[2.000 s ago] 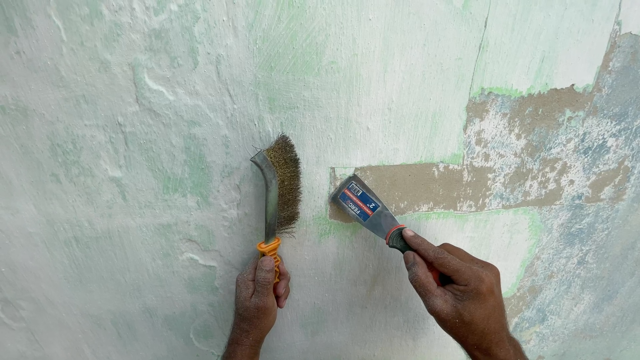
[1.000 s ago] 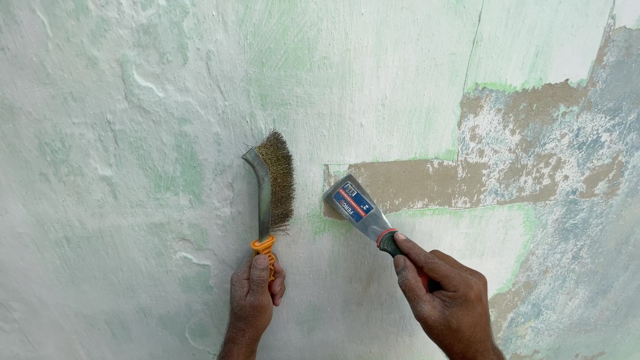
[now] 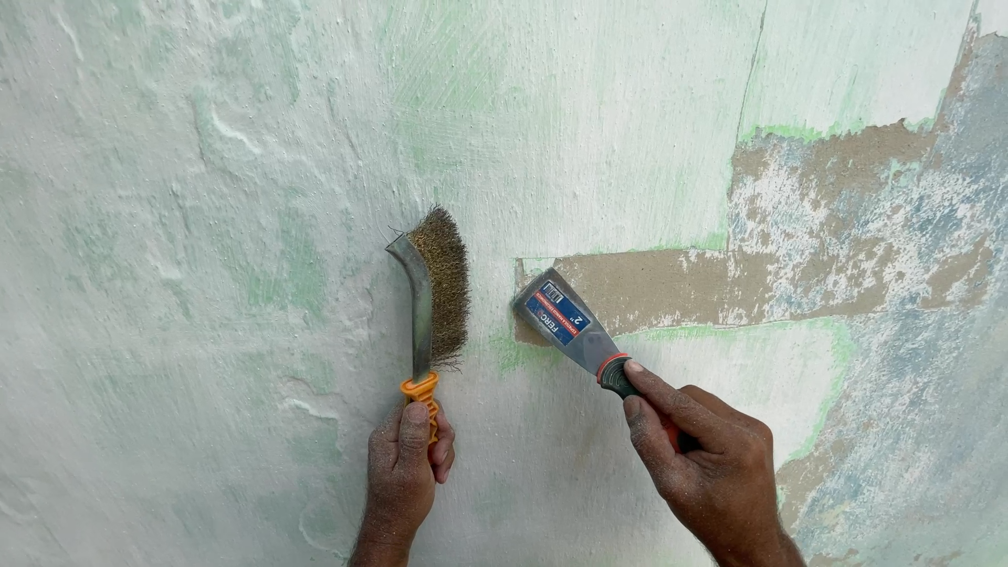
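Note:
My left hand [image 3: 407, 461], dusty, grips the orange plastic handle of a wire brush [image 3: 442, 291] that stands upright, its brass-coloured bristles facing right. My right hand [image 3: 705, 457] is closed on the dark green and red handle of a putty knife [image 3: 568, 319], with the forefinger along the handle. The metal blade, which bears a blue label, points up and left. Its edge lies over the left end of a bare tan strip [image 3: 661, 291] in the painted wall. Whether the blade touches the wall I cannot tell. The brush is to the left of the knife, apart from it.
Pale green and white paint [image 3: 197, 315] covers the wall, with bumps and raised ridges on the left. At the right is a stripped patch [image 3: 858, 213] of tan, white and blue-grey with ragged green edges. A thin crack [image 3: 752, 71] runs up from it.
Both hands keep hold of the same tools. The knife's blade stays by the left end of the tan strip, and the brush remains upright to its left. The view has shifted slightly.

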